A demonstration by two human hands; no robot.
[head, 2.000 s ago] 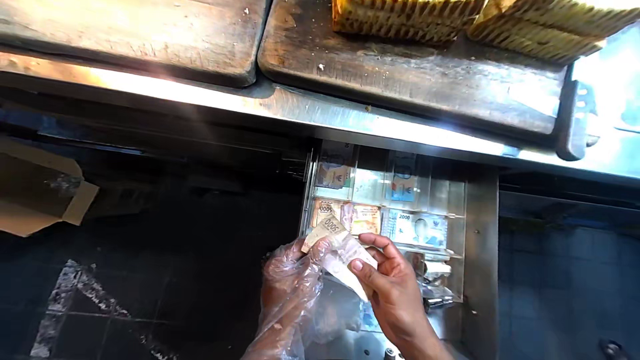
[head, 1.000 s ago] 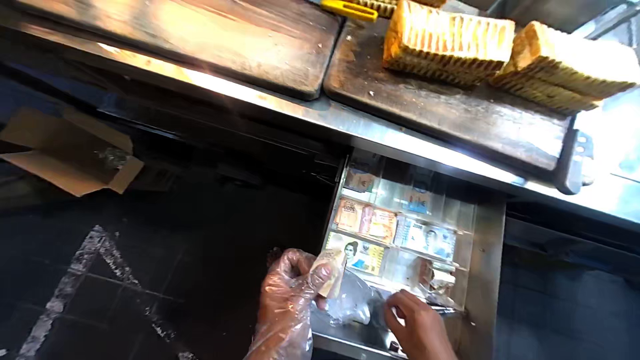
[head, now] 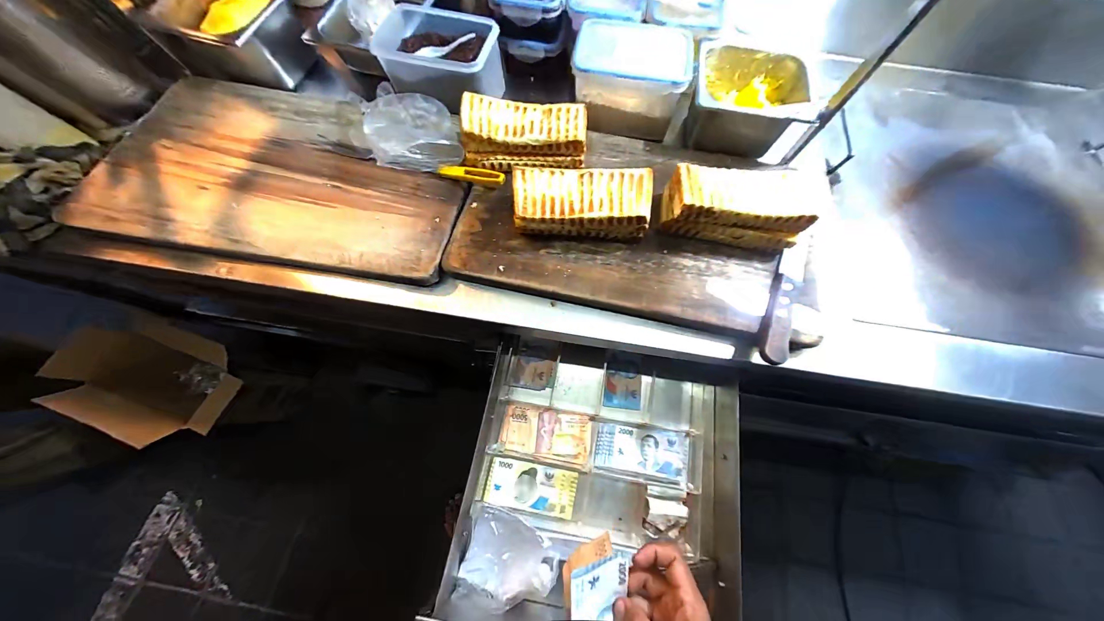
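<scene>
At the bottom edge of the head view, my right hand (head: 662,583) grips banknotes (head: 597,580), a bluish one over an orange-brown one. They are over the front part of an open metal cash drawer (head: 729,492). A crumpled clear plastic bag (head: 507,559) lies in the drawer to their left. Behind them the drawer's compartments hold a yellowish banknote (head: 530,486), orange banknotes (head: 545,433), blue-grey banknotes (head: 642,452) and, farther back, a blue banknote (head: 623,390). My left hand is out of the picture.
Above the drawer, wooden cutting boards (head: 285,198) lie on a steel counter (head: 638,330). Grilled bread stacks (head: 583,200), a yellow-handled tool (head: 471,175) and a knife handle (head: 777,323) are there. Food containers (head: 634,73) stand behind. An open cardboard box (head: 142,379) is at the lower left.
The view has swung up to the counter. My left hand, in a clear plastic glove earlier, has left the picture. My right hand, low in the drawer a second ago, now holds banknotes.
</scene>
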